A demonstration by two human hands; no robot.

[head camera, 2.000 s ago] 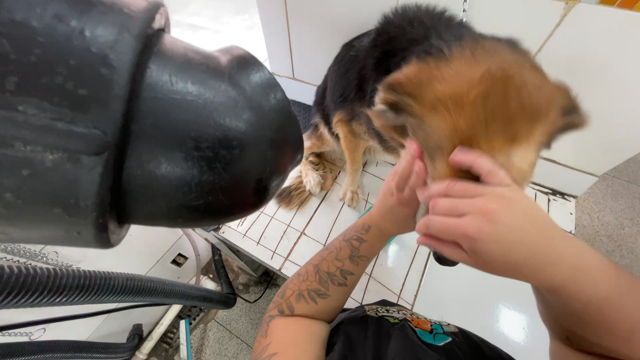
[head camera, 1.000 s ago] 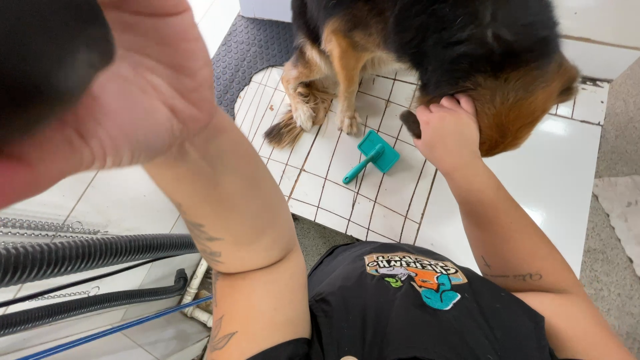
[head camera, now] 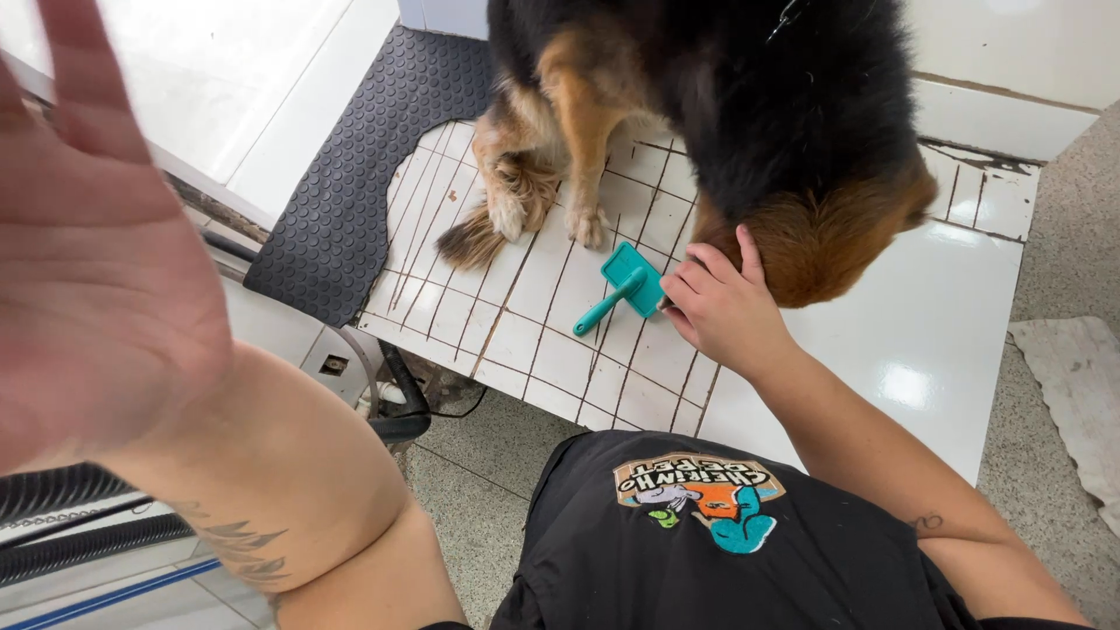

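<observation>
A black and tan dog (head camera: pixel 787 114) sits on a white tiled ledge (head camera: pixel 525 350), its head lowered to the right. My right hand (head camera: pixel 722 297) rests on its head near the ear and muzzle, fingers curled against the fur; what it grips there is hard to tell. Raised close to the camera at the left, my left hand (head camera: pixel 96 254) has its palm showing and fingers apart, with nothing in it. A teal slicker brush (head camera: pixel 634 280) lies on the tiles between the dog's front paw and my right hand, its handle pointing toward me.
A black studded rubber mat (head camera: pixel 350 175) covers the ledge's left end. Black corrugated hoses (head camera: pixel 96 542) and a blue pole (head camera: pixel 114 598) run at lower left. A pale cloth (head camera: pixel 1072 402) lies on the speckled floor at right. A metal chain (head camera: pixel 787 17) hangs by the dog.
Two seconds ago both hands were at the dog's head; my left hand has since moved away to the left. The large black nozzle-like object has left the view. The view has shifted.
</observation>
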